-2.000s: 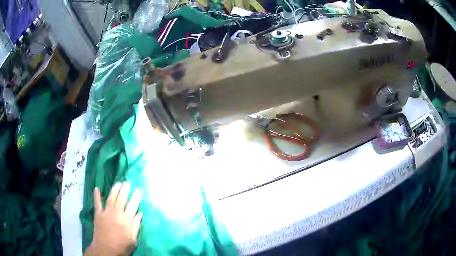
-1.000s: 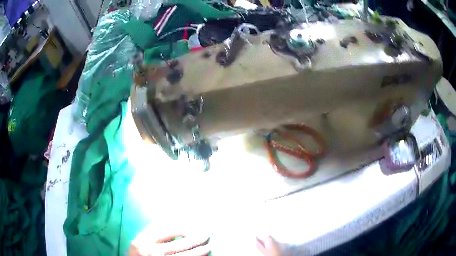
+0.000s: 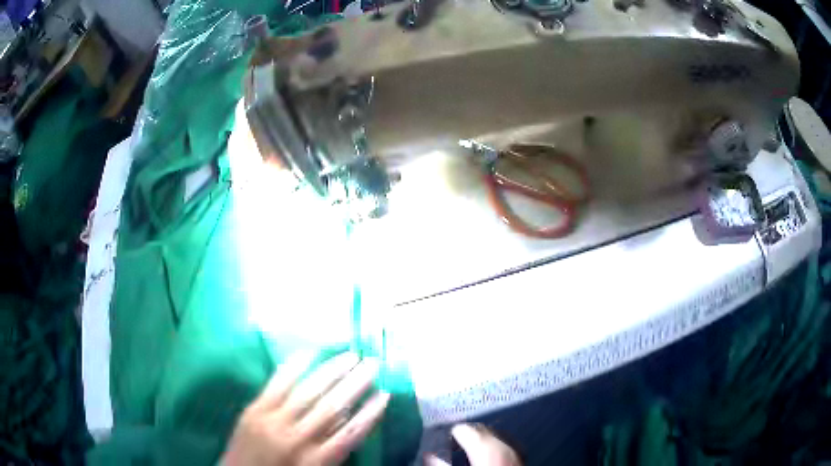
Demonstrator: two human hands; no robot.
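A green garment piece (image 3: 205,337) lies over the left of the white table and runs under the needle area (image 3: 360,191), washed out by the lamp. My left hand (image 3: 310,414) lies on the cloth with its fingers spread, pointing toward the machine. My right hand (image 3: 474,446) is cut off by the bottom edge, at the table's front edge; only some fingers show, and whether it holds cloth cannot be told. The beige sewing machine head (image 3: 528,86) stands above.
Scissors with orange-red handles (image 3: 539,193) lie under the arm. A small dark reddish tray (image 3: 729,209) sits at the table's right. A clear plastic bag (image 3: 196,41) is behind left. Green cloth (image 3: 68,173) lies at the far left.
My left hand has come up from the bottom edge onto the cloth. My right hand remains at the bottom edge. The machine sits higher in the picture, and the green cloth covers more of the lower left.
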